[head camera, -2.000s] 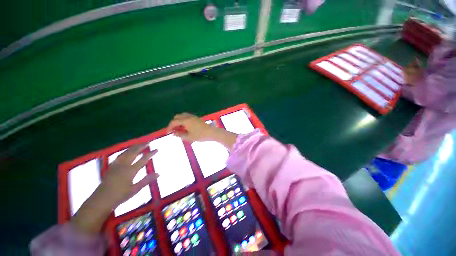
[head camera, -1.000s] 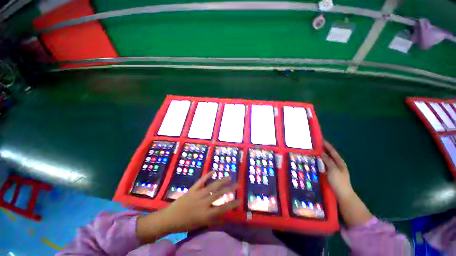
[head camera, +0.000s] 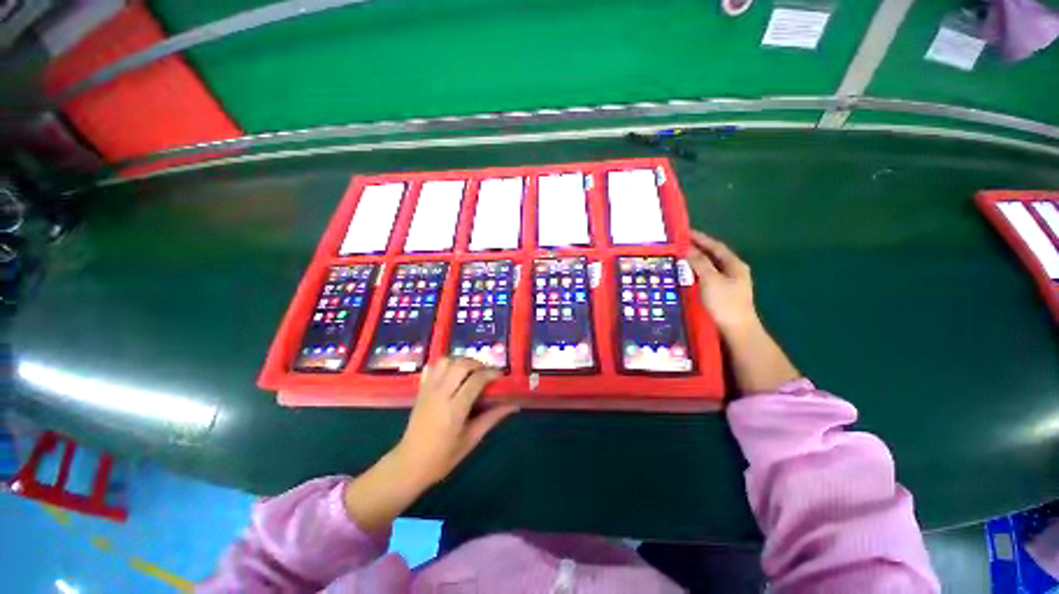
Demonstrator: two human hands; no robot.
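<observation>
A red phone tray [head camera: 314,392] lies on the green mat in front of me, with two rows of slots. The far row holds smartphones with white screens [head camera: 498,214]. The near row holds smartphones showing home screens [head camera: 562,313]. My left hand [head camera: 451,412] is at the tray's near edge, its fingers over the rim below the middle phone. My right hand [head camera: 726,290] lies against the tray's right edge. Both hands are bare. The undersides of the fingers are hidden.
Another red tray with white-screened phones [head camera: 1039,238] is cut off at the right. Dark and blue pens [head camera: 697,133] lie at the back by the rail. A red stool [head camera: 70,473] stands on the blue floor at lower left. Paper tags [head camera: 795,26] hang on the green panel.
The tray now sits farther from me. My left hand has moved from over the near-row phones to the near rim. My right hand stays at the right edge. The view has turned left since the earliest frame.
</observation>
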